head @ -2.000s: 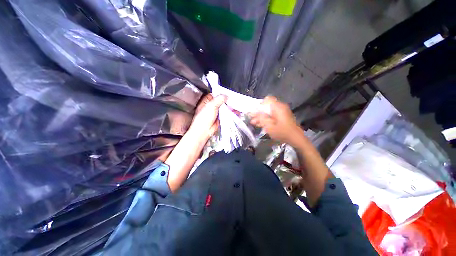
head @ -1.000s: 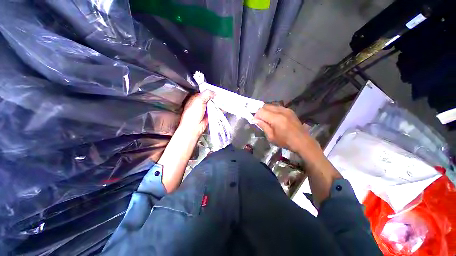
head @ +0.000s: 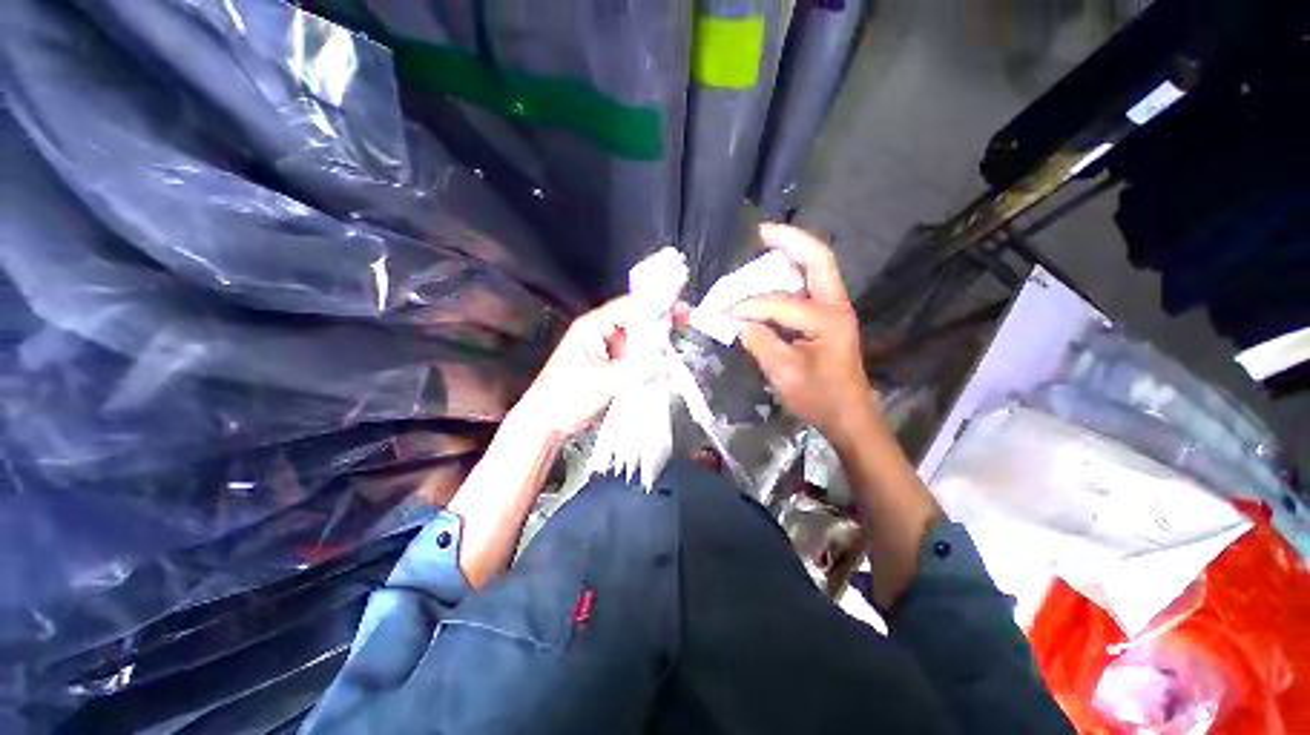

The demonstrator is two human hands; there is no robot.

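A bundle of white tags (head: pixel 637 419) hangs in front of my shirt, with a knob at its top and strips fanning out below. My left hand (head: pixel 592 366) is closed around the bundle just under the knob. My right hand (head: pixel 807 333) holds a white strip (head: pixel 750 290) between thumb and fingers, up and to the right of the bundle. The strip's left end lies close to my left fingertips; I cannot tell if it is still joined to the bundle. Any print on it is not readable.
Dark garments in shiny clear film (head: pixel 187 287) fill the left. Green tape (head: pixel 575 112) and a yellow-green patch (head: pixel 728 52) mark bags ahead. At right are black garments (head: pixel 1221 187) by a metal rail (head: pixel 1006 201), white plastic-wrapped goods (head: pixel 1063 481) and a red plastic bag (head: pixel 1250 618).
The strip, stretched between both hands before, now looks shorter and bent in my right hand. My right hand has risen with its fingers spread more. The bundle's knob has moved right.
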